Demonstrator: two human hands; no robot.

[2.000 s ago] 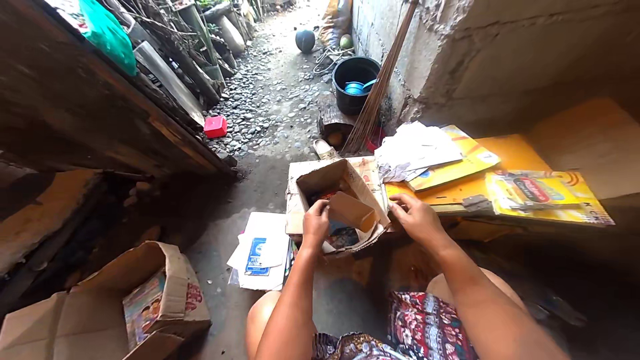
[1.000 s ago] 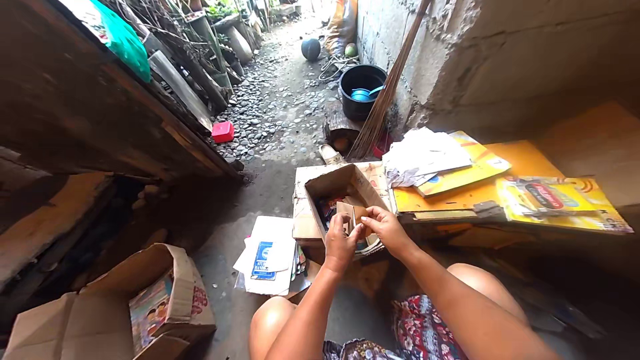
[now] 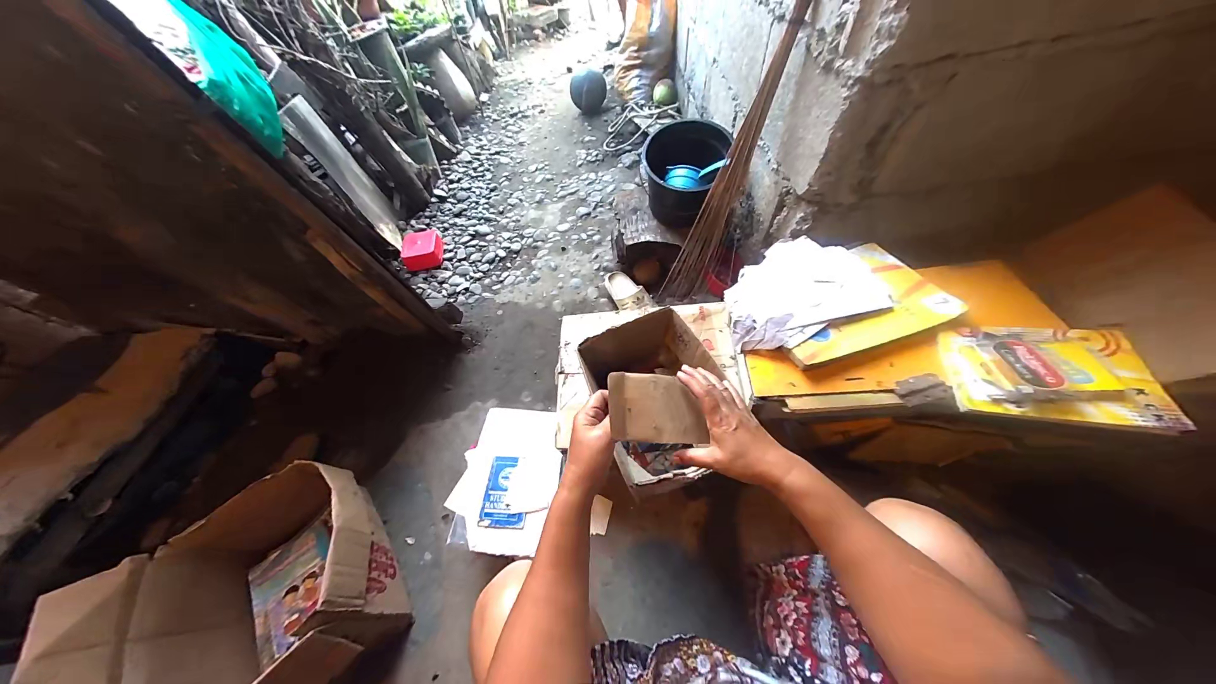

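A piece of brown cardboard (image 3: pixel 657 408) is pinched at its left edge by my left hand (image 3: pixel 591 445). My right hand (image 3: pixel 730 429) has its fingers spread, with the fingertips at the cardboard's right edge; whether it grips is unclear. Both hands are over a small open cardboard box (image 3: pixel 635 344), which stands on a flat printed carton (image 3: pixel 574 353). Some printed items (image 3: pixel 657 458) show inside the box below the held piece; the rest of its contents are in shadow.
Papers with a blue booklet (image 3: pixel 502 489) lie on the floor at left. A larger carton (image 3: pixel 353 560) holds printed books. White papers (image 3: pixel 793 290) and yellow folders (image 3: pixel 879 313) lie at right. Beyond are a stick broom (image 3: pixel 736 180), black bucket (image 3: pixel 674 195) and red container (image 3: pixel 422 250).
My hands were close together on the brown piece one second ago. Now they are farther apart, and its broad face shows between them.
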